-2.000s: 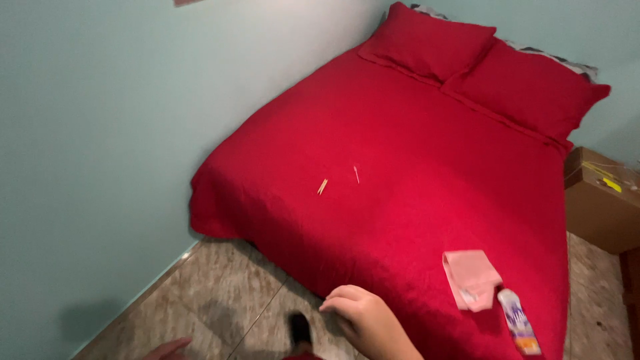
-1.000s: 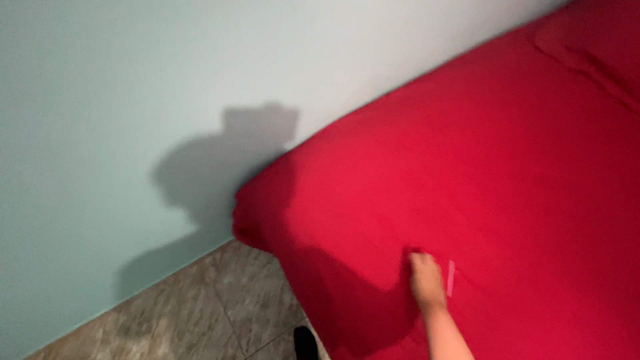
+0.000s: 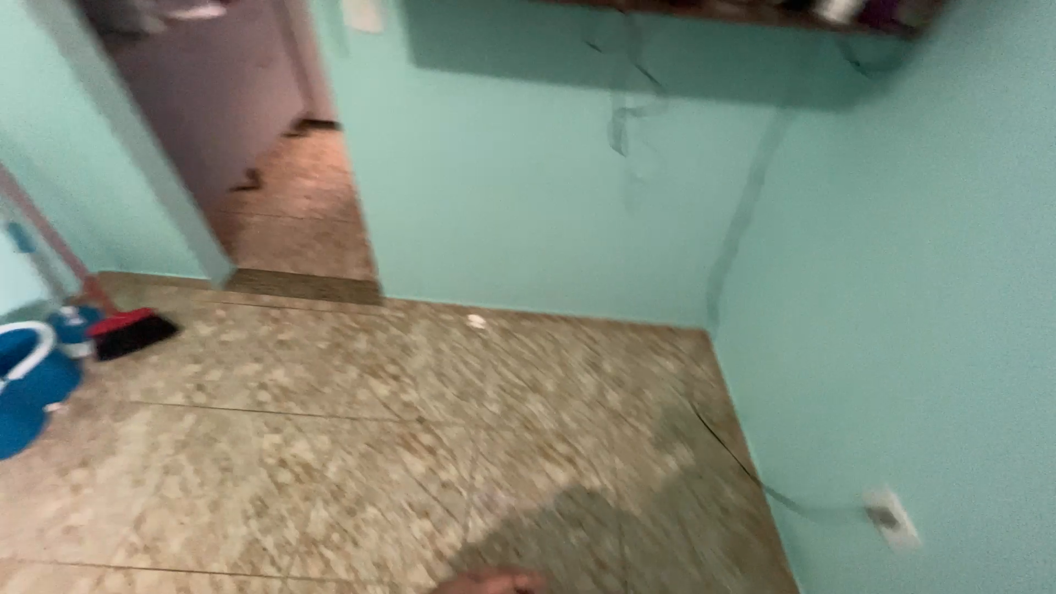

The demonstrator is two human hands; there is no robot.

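At the bottom edge, a small part of one of my hands (image 3: 492, 581) shows over the tiled floor (image 3: 355, 470). It is blurred and cut off by the frame, so which hand it is, its finger posture and anything held cannot be told. My other hand is out of view. A shadow lies on the tiles just above the visible hand. Farther off, a small white thing (image 3: 476, 321) rests on the floor near the far wall.
A broom with black bristles (image 3: 136, 332) and a blue bucket (image 3: 37, 388) stand at left. Beyond them is a doorway with a sill (image 3: 305, 286). A shelf (image 3: 767, 15) hangs above; a thin cable (image 3: 726, 450) runs toward a wall outlet (image 3: 891, 518) at right.
The view has swung from the red bed to the floor and doorway. My right hand was over the bed cover beside a thin pale stick; the bed is now out of view.
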